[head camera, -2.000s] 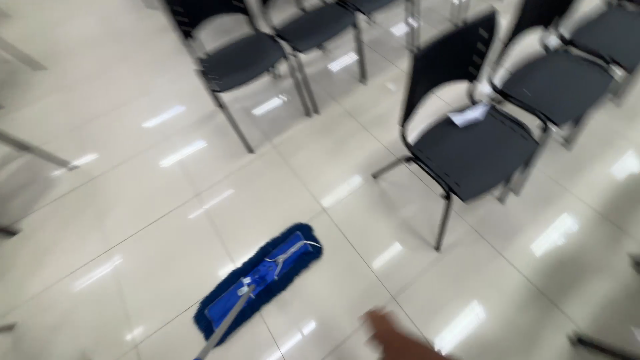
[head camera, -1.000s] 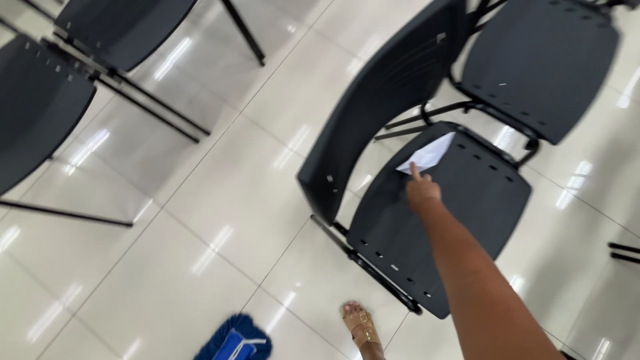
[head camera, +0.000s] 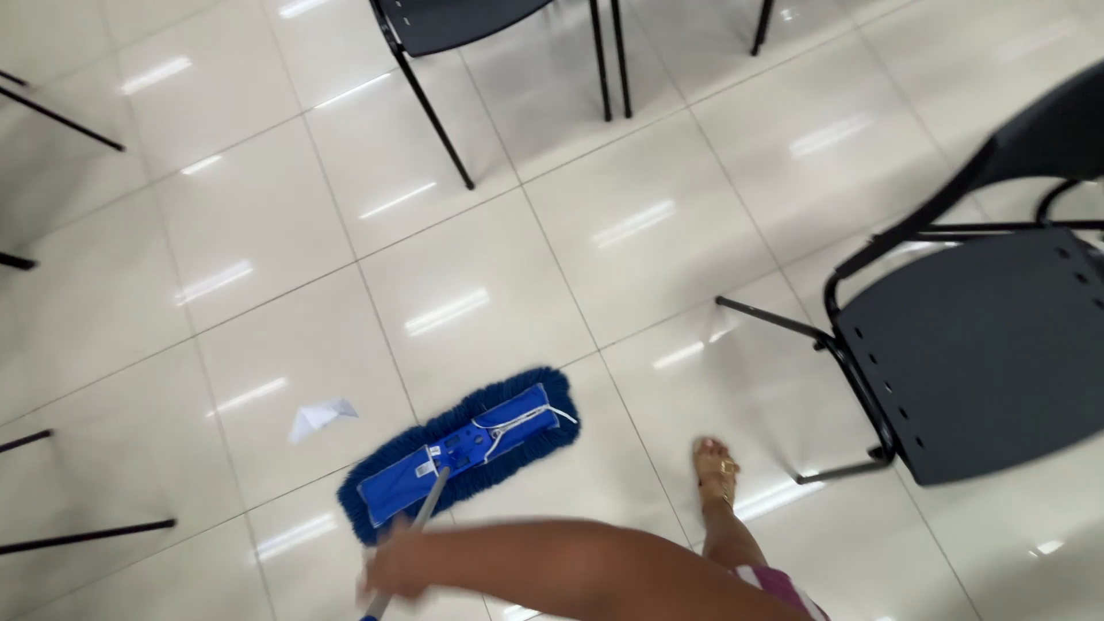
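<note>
My right hand (head camera: 395, 565), blurred, reaches in from the lower right and overlaps the grey handle (head camera: 431, 504) of a dust mop; whether its fingers are closed around it is unclear. Below the hand, the handle continues to the bottom edge. The mop head (head camera: 466, 444), blue with a dark blue fringe and a white cord, rests flat on the tiled floor. A folded white paper (head camera: 321, 418) shows against the floor, left of the mop head and apart from it. My left hand is out of view.
A black chair (head camera: 983, 354) stands at the right, its legs reaching toward my sandaled foot (head camera: 716, 470). Another black chair (head camera: 457, 21) is at the top, with more chair legs (head camera: 86, 536) along the left edge. Glossy floor tiles (head camera: 483, 241) lie between them.
One second ago my right hand touched the white paper on a chair seat; now the seat at right bears no paper, and the hand is over the mop handle. The view has shifted.
</note>
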